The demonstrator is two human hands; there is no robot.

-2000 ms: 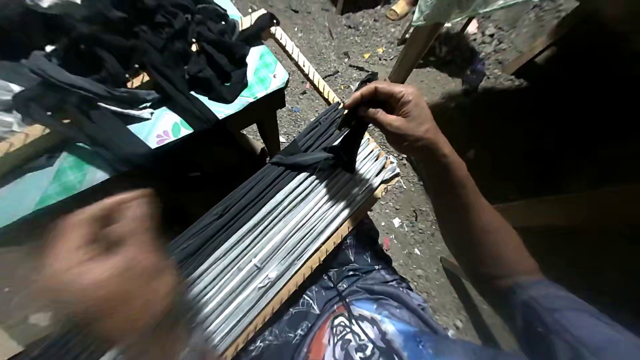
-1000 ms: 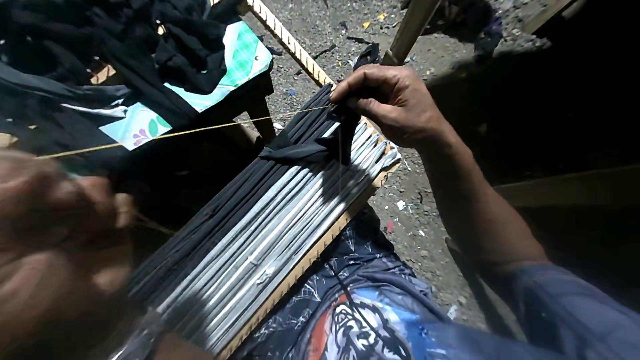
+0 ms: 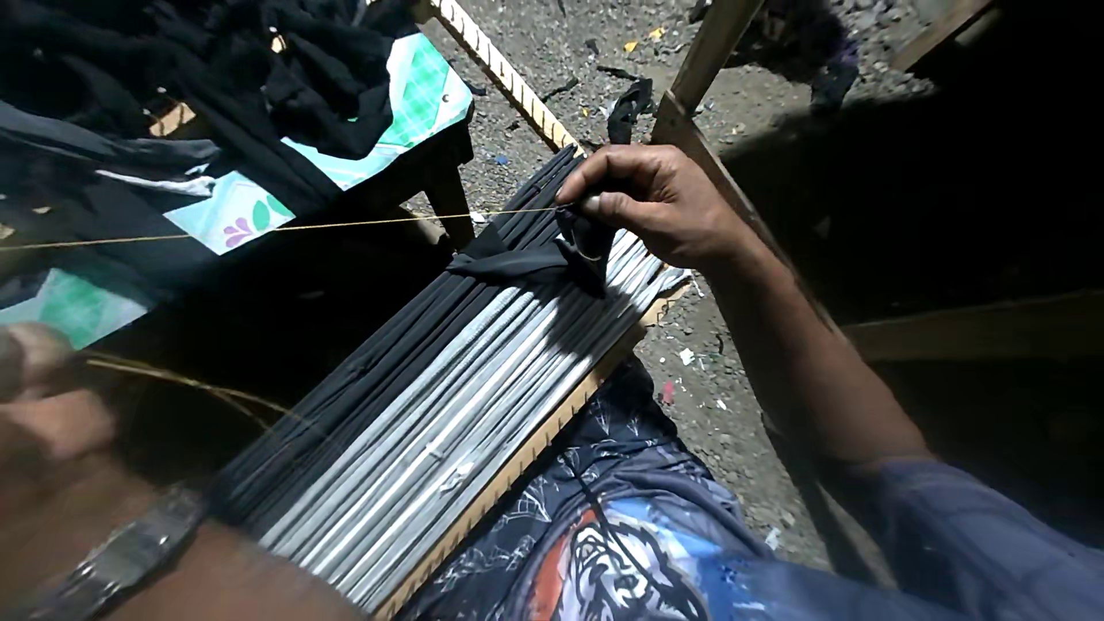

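My right hand (image 3: 660, 203) pinches a black fabric strip (image 3: 586, 246) and the end of a thin yellowish thread (image 3: 379, 222) near the far end of a wooden frame (image 3: 517, 479). Black and pale grey fabric strips (image 3: 448, 388) are stretched side by side along that frame. Another black strip lies across them, just below my right hand. From there the thread runs left across the view. My left hand (image 3: 52, 414), blurred at the left edge and with a watch at its wrist, is by a looser length of the thread; its fingers are partly cut off, so its grip is unclear.
At the upper left a table with a patterned cover (image 3: 423, 95) bears a heap of black fabric strips (image 3: 198, 86). A notched wooden bar (image 3: 509, 73) extends beyond the frame. Wooden posts (image 3: 711, 52) stand at the upper right over gravelly ground (image 3: 690, 345).
My left hand was blurred over the frame's near end two seconds ago and is now at the left edge. The thread shows stretched between the hands' sides since one second ago. My right hand stays at the far end.
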